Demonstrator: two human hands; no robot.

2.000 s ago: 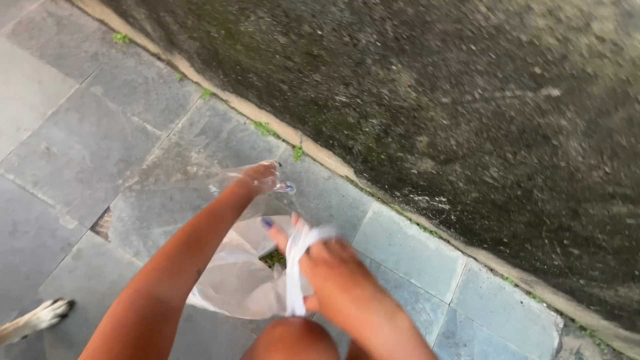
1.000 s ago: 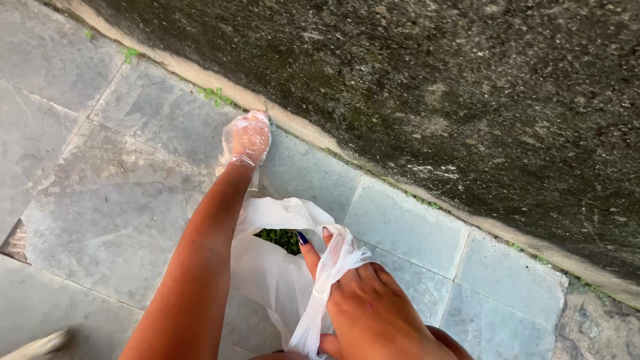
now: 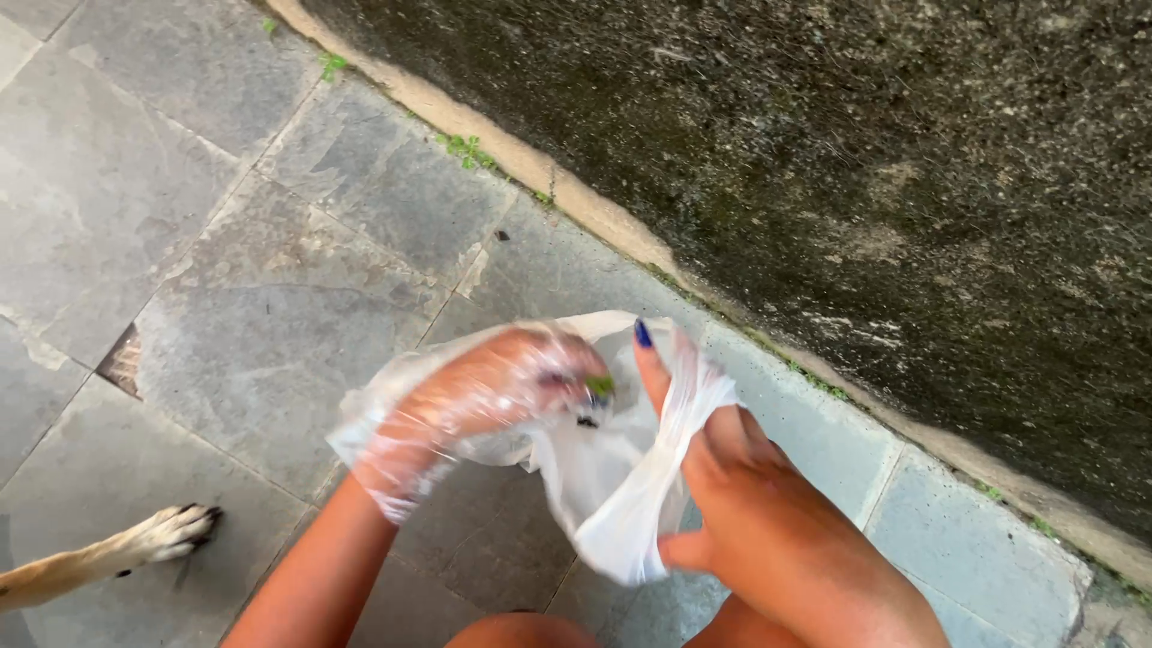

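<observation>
My left hand (image 3: 504,387), in a clear plastic glove, is over the mouth of a white plastic bag (image 3: 621,504). Its fingertips close on a small green weed (image 3: 599,387) with dark matter below it; motion blurs them. My right hand (image 3: 738,477) is bare, with dark blue nail polish. It grips the bunched rim of the bag and holds the mouth open, index finger stretched along the opening. What lies at the bottom of the bag is hidden.
Grey stone paving (image 3: 270,342) runs up to a rough, mossy wall (image 3: 855,225). Small green weeds (image 3: 464,148) grow along the joint at its base. A dog's paw (image 3: 175,533) rests on the paving at lower left. One tile corner is broken away (image 3: 124,362).
My left hand has come back from the base of the wall to the bag's mouth and now has a weed in its fingers. My right hand still holds the bag.
</observation>
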